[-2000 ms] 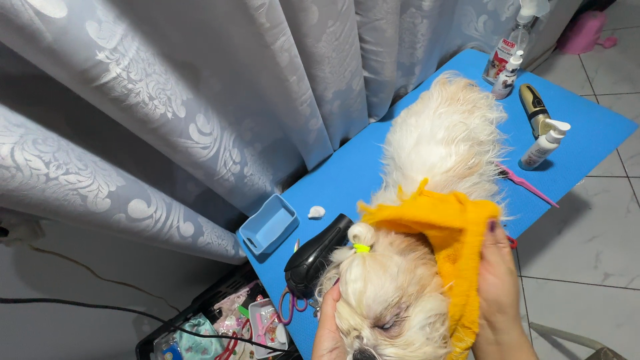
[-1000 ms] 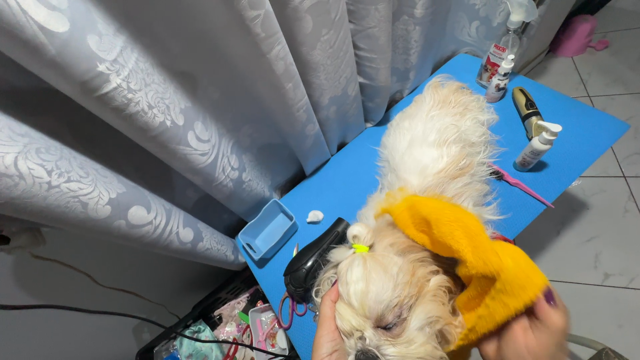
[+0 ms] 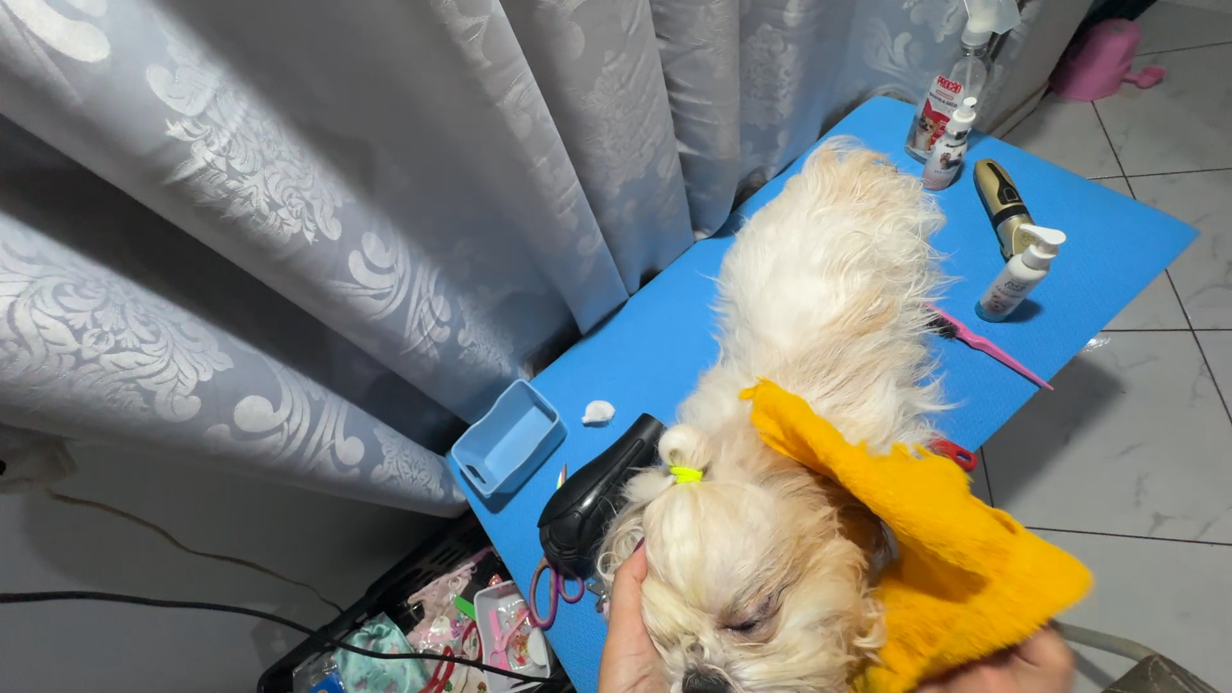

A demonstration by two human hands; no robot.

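Observation:
A long-haired white and tan dog (image 3: pixel 808 318) lies on a blue-topped table (image 3: pixel 664 327), its head toward me, with a topknot in a neon yellow hair tie (image 3: pixel 686 474). My left hand (image 3: pixel 630 626) cups the side of its head at the cheek. At the lower right my right hand (image 3: pixel 1020 664) grips the lower edge of a yellow plush cloth (image 3: pixel 962 558), which lies against the dog's neck and ear side. The cloth partly hides that hand's fingers. A black hair dryer (image 3: pixel 587 500) rests beside the head.
Left of the dog are a light blue tray (image 3: pixel 510 438), a cotton ball (image 3: pixel 598 413) and purple-handled scissors (image 3: pixel 553 592). Right of it are a pink-handled brush (image 3: pixel 1001 356), a clipper (image 3: pixel 1003 207), a pump bottle (image 3: pixel 1020 274) and a spray bottle (image 3: pixel 948 96). A crate (image 3: pixel 375 597) stands below; a curtain (image 3: pixel 385 241) borders the table.
My right hand has moved lower with the yellow cloth, which spreads farther out from the dog's neck than two seconds ago. My left hand stays at the dog's cheek.

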